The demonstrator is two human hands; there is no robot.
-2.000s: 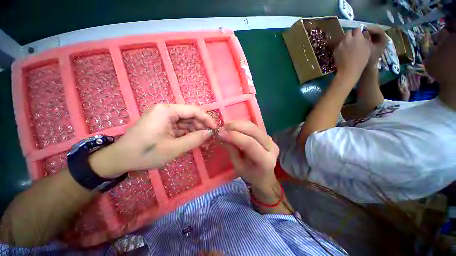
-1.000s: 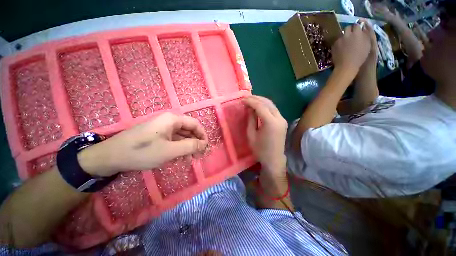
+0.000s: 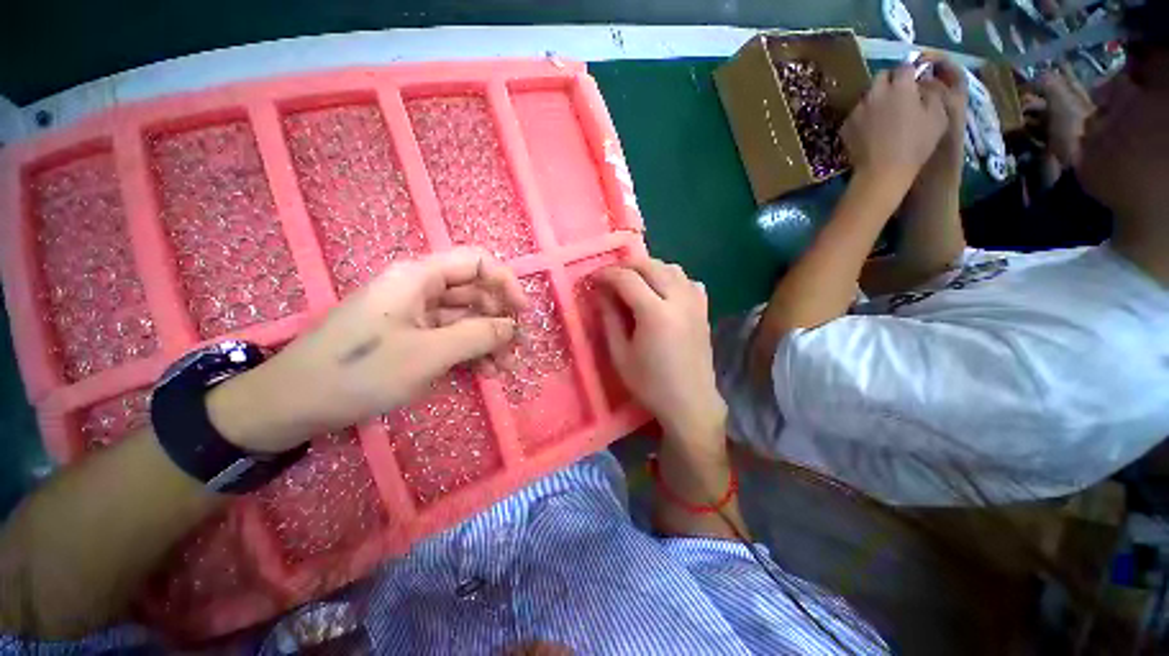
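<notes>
A pink foam tray (image 3: 442, 272) lies in front of me, its pockets in two rows. Many small shiny metal rings (image 3: 231, 250) fill most pockets. The upper right pocket looks bare. My left hand (image 3: 436, 314), with a dark watch on the wrist, is over the middle of the tray at the pocket partly filled with rings. Its fingers are curled and thumb and index finger nearly meet; whether a ring is between them cannot be made out. My right hand (image 3: 660, 336) is over the lower right pocket, fingers bent down into it, fingertips partly hidden.
An open cardboard box (image 3: 769, 122) of small coppery parts stands right of the tray on the green bench (image 3: 673, 141). A person in a white shirt (image 3: 949, 372) works close on my right. White plastic parts (image 3: 985, 122) lie beyond the box. A pale rail (image 3: 385, 49) runs behind the tray.
My hands were together over the tray two seconds ago and are now apart. Since one second ago my left hand has moved slightly up and my right hand slightly left and down.
</notes>
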